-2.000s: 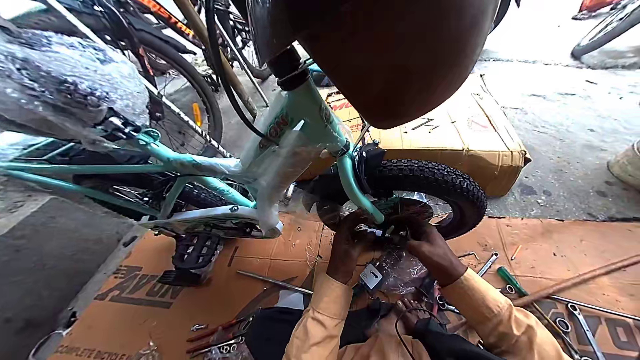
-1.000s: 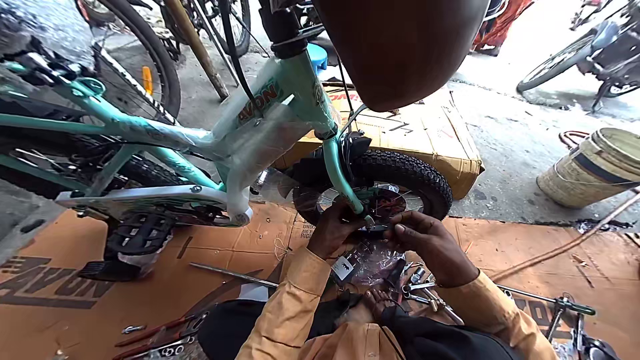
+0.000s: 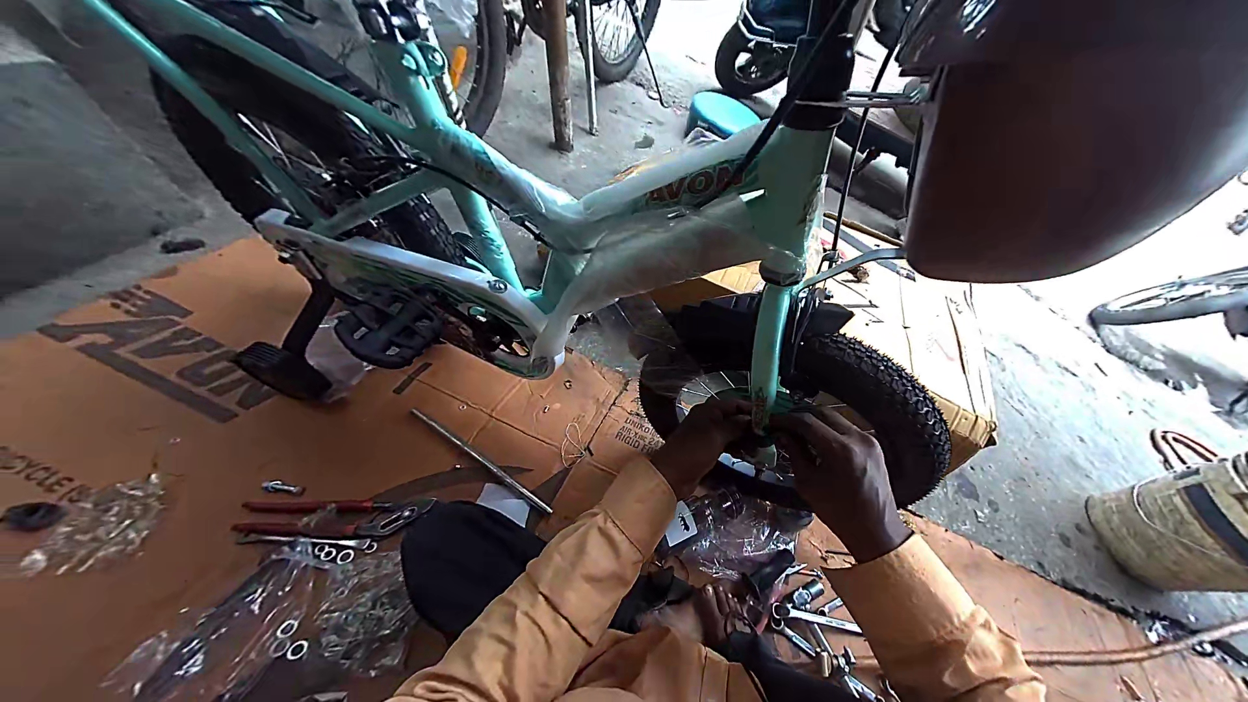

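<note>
Both my hands meet at the lower end of the mint-green front fork [image 3: 766, 341] of a small Avon bicycle. My left hand [image 3: 704, 441] is on the left side of the fork leg, its fingertips against it. My right hand [image 3: 840, 470] is on the right side, with its fingers curled at the fork's lower part. A small dark piece lies between the fingers, too hidden to name. Behind the hands is the front wheel's knobby tyre [image 3: 882, 405]. Plastic film wraps the bicycle frame [image 3: 673, 239].
Cardboard [image 3: 390, 458] covers the floor. Red-handled pliers [image 3: 322, 519], a metal rod [image 3: 483, 461], washers [image 3: 334, 554] and bagged parts lie at left, spanners [image 3: 819, 618] near my right forearm. A carton [image 3: 941, 351] stands behind the wheel. A bucket [image 3: 1175, 526] is at right, a brown basket or cover [image 3: 1063, 146] overhead.
My hands have moved from beside the fork's lower end to closer around it. The view has shifted noticeably, with the bicycle now farther right.
</note>
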